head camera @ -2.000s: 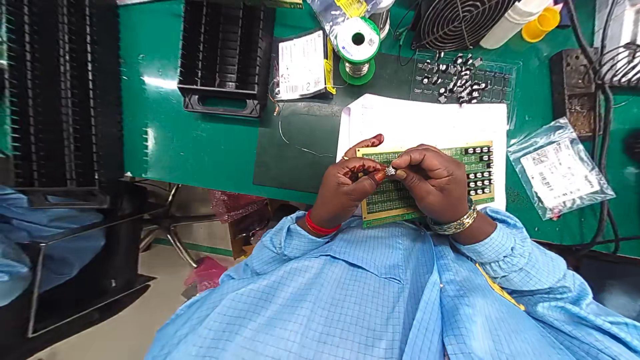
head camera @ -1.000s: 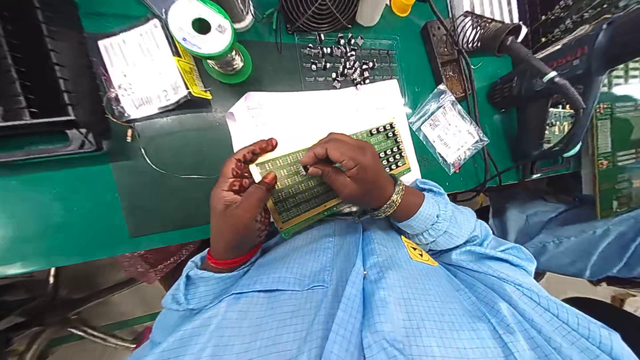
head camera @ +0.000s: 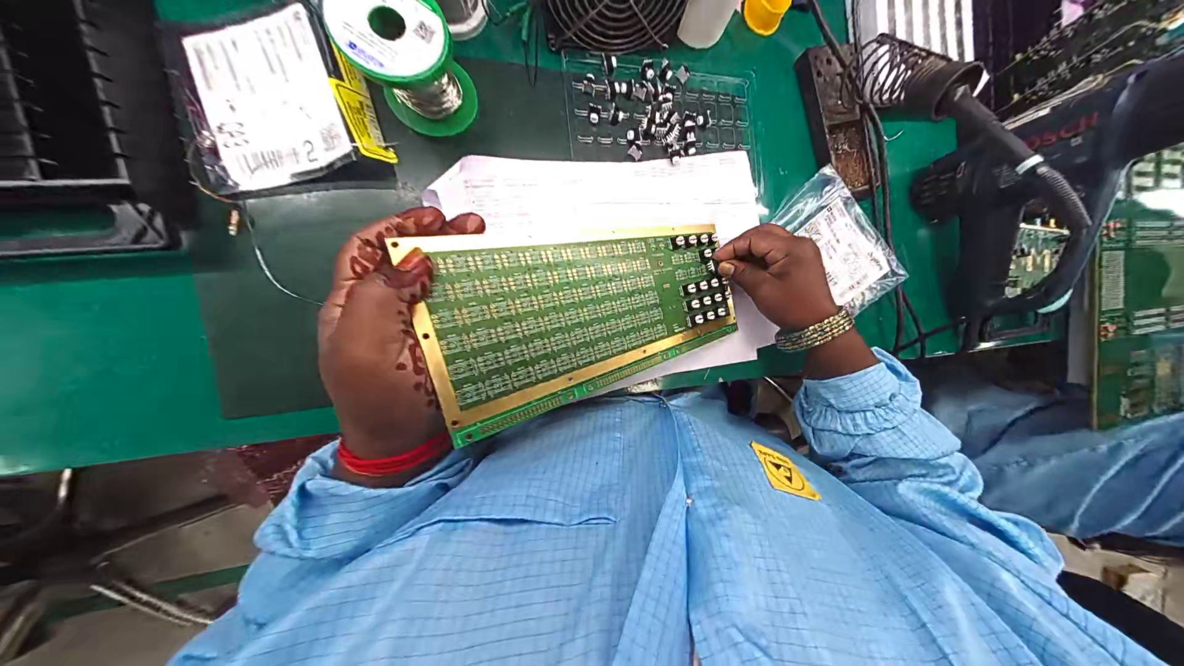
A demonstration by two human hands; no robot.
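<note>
My left hand (head camera: 384, 324) grips the left end of a green printed circuit board (head camera: 555, 314) with gold edges, thumb on top. The board is tilted above white paper sheets (head camera: 592, 190). Rows of small black components with white round tops (head camera: 708, 303) stand on the board's right end. My right hand (head camera: 777, 273) has thumb and forefinger pinched at one such black component (head camera: 708, 255) near the board's right edge; the fingertips partly hide it. More loose black components (head camera: 661, 116) lie heaped on a clear plastic tray (head camera: 578, 139) beyond the paper.
Solder wire spools (head camera: 435, 97) and a labelled packet (head camera: 268, 102) stand at the back left, beside a black rack (head camera: 83, 231). A fan (head camera: 610, 18) is at the back. To the right are a clear bag (head camera: 846, 245), a soldering iron holder (head camera: 911, 79), cables and a person's blue sleeve (head camera: 1036, 453).
My right hand has moved from the middle of the board to the components at its right end. My left hand still holds the left end. The view has shifted.
</note>
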